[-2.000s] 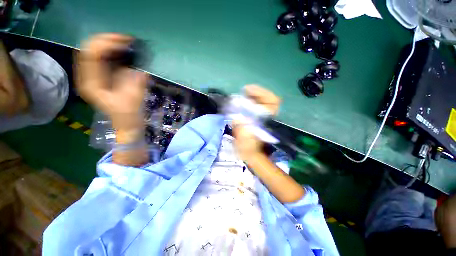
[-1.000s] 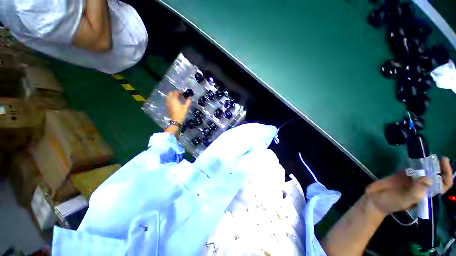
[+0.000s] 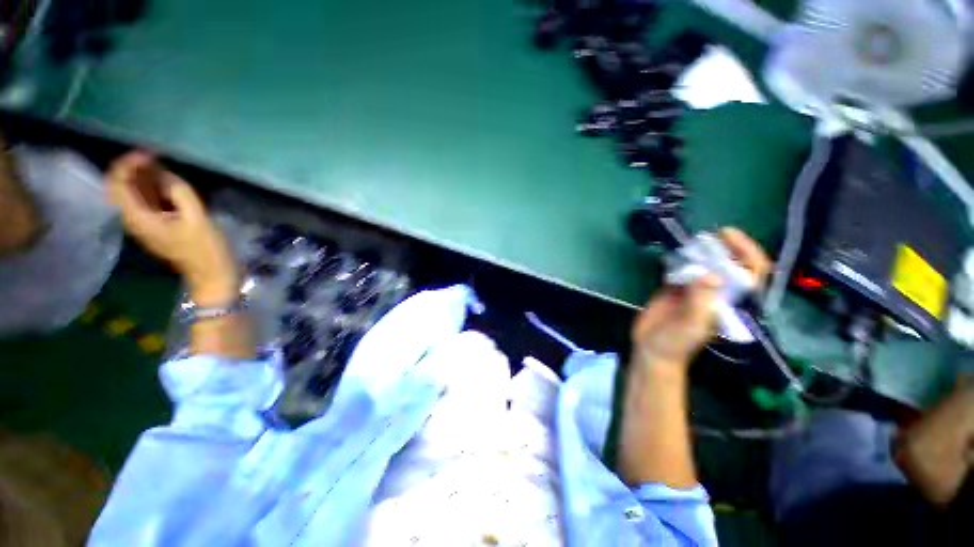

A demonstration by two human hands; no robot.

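My right hand (image 3: 684, 305) holds the glue syringe (image 3: 713, 267) by its clear sleeve, above the bench's front edge at the right. Its front end points up-left at the near end of the pile of black housings (image 3: 630, 112); blur hides whether it touches one. The green adapter (image 3: 778, 400) hangs below right. My left hand (image 3: 169, 214) is raised at the bench's front edge at the far left, fingers curled and blurred; I cannot tell whether it holds anything. The clear tray (image 3: 320, 288) with black parts lies below the bench edge, right of my left hand.
A white tissue (image 3: 718, 80) lies beside the pile. The black controller (image 3: 892, 235) with a yellow label and red light is at the right, a white fan (image 3: 878, 43) behind it. A white cord (image 3: 801, 203) runs beside the controller. Other people's arms show at both sides.
My left hand has moved from the tray up to the bench's left front edge. My right hand still holds the syringe by the pile. The view has turned, so the bench runs flatter.
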